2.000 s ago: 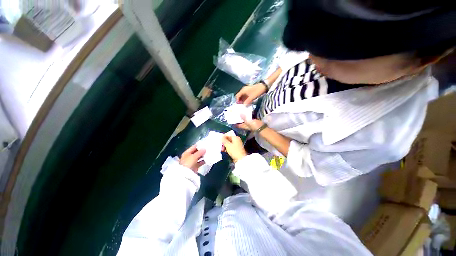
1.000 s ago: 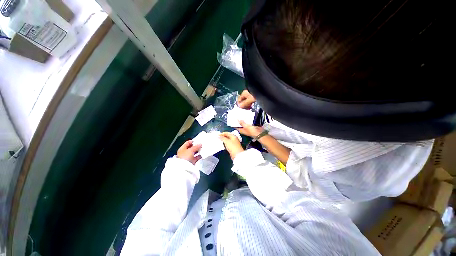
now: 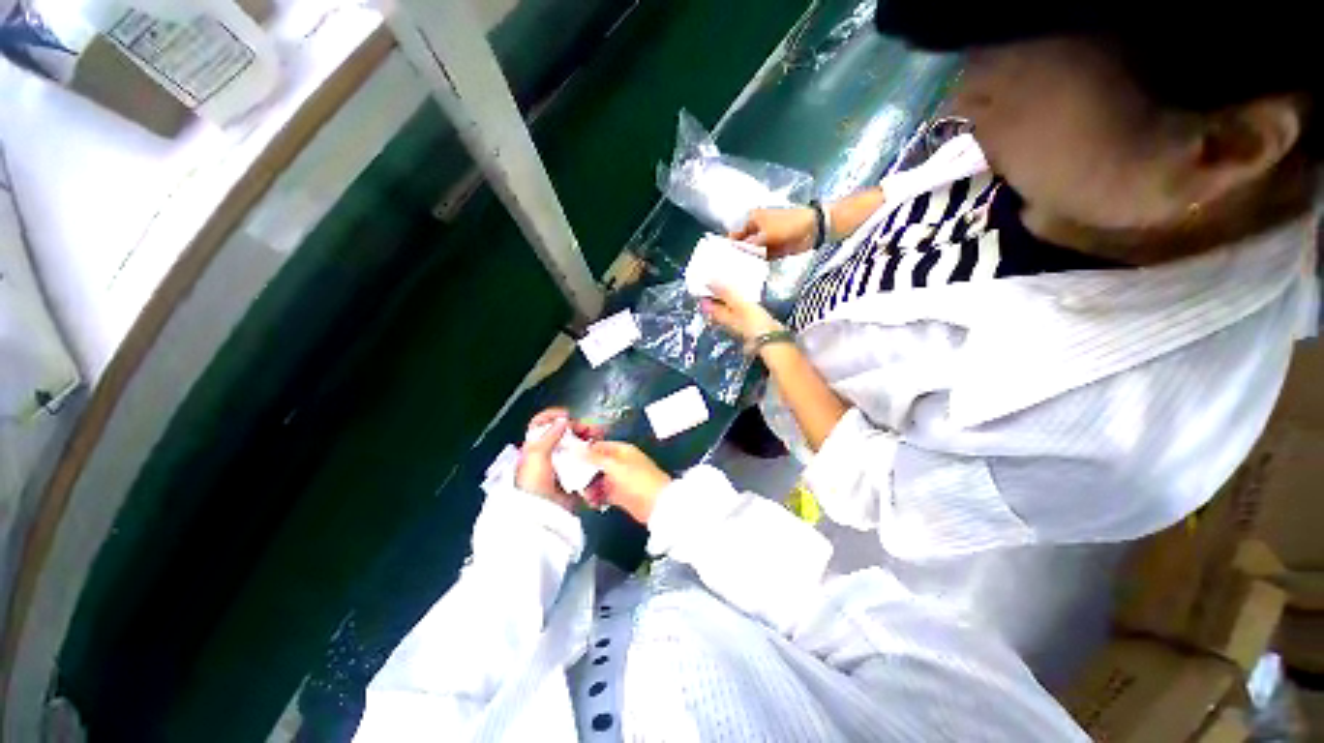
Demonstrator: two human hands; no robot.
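My left hand and my right hand are close together over the green bench, both on a small bunch of white cards. Fingers cover part of the cards. One white card lies on the bench to the right, beyond my right hand. Another white card lies farther up, near the foot of the post. Something white also shows just left of my left hand, partly hidden by it.
A co-worker in a white coat stands close on the right, holding white cards above a clear bag. A filled clear bag lies behind. A white post rises beyond the bench. Cartons stand lower right.
The spread cards between my hands are now gathered into a compact bunch, and my hands are closer together. A single card now lies to the right. The co-worker's head has moved back from the bench.
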